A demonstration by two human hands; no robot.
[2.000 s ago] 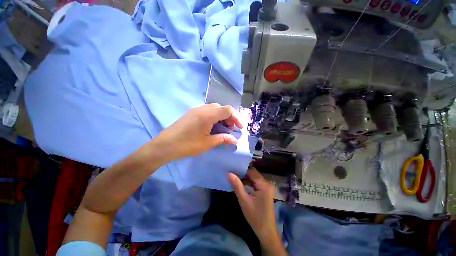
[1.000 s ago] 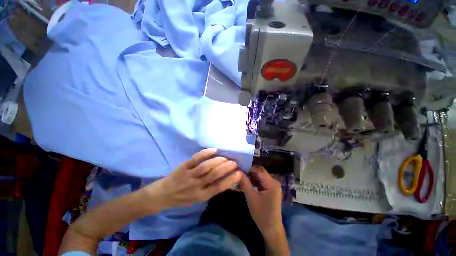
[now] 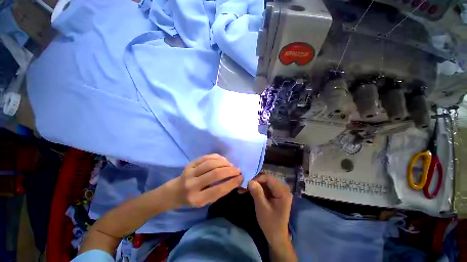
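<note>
A light blue garment panel [image 3: 174, 97] lies spread left of the overlock machine [image 3: 297, 36], its right edge at the brightly lit needle area [image 3: 265, 107]. My left hand [image 3: 212, 180] holds the panel's near edge, fingers bent over the cloth. My right hand [image 3: 270, 197] pinches the near right corner between thumb and fingers, close beside my left fingertips. The fingers under the cloth are hidden. The cloth covers the work plate except for a shiny strip farther back.
Scissors with yellow and red handles [image 3: 426, 173] lie on a white cloth pad [image 3: 402, 153] at right. Tension dials [image 3: 366, 100] stand on the machine front. A red-rimmed basket [image 3: 64, 204] with scraps is at lower left. Blue cloth [image 3: 338, 230] hangs at lower right.
My left hand has moved from beside the needle down to the near edge, next to my right hand. Both hands now grip the corner. The view has shifted slightly.
</note>
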